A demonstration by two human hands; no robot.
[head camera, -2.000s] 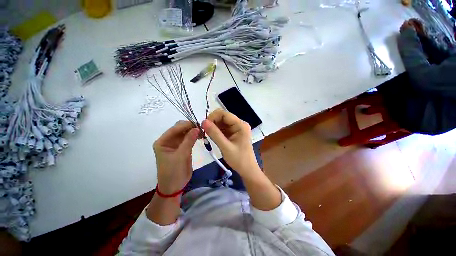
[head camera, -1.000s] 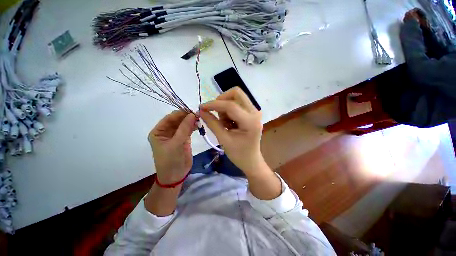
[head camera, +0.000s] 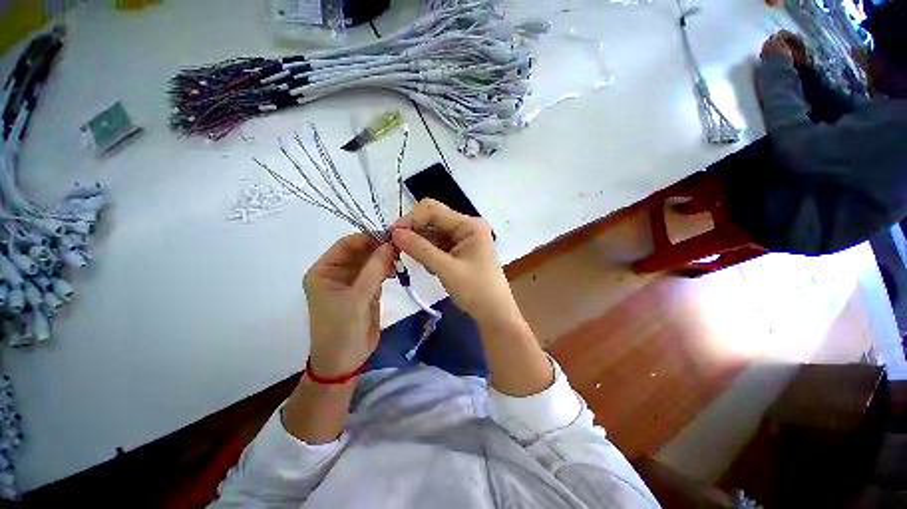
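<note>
My left hand and my right hand meet over the table's front edge and pinch one wire harness just above its dark band. Its thin loose wires fan out up and to the left. One separate wire stands up above my right fingers and ends in a small white tip. The white cable hangs down below my hands to my lap. My fingertips hide where the wires split. Small white pieces lie scattered on the table left of the wires.
A large harness bundle lies at the back, another bundle at the left. A cutter, a phone and a small green-grey box lie on the table. A person's arm and a red stool are at the right.
The view has shifted. The loose wires have spread differently, with one now standing nearer the separate wire. Both hands keep their pinch on the harness.
</note>
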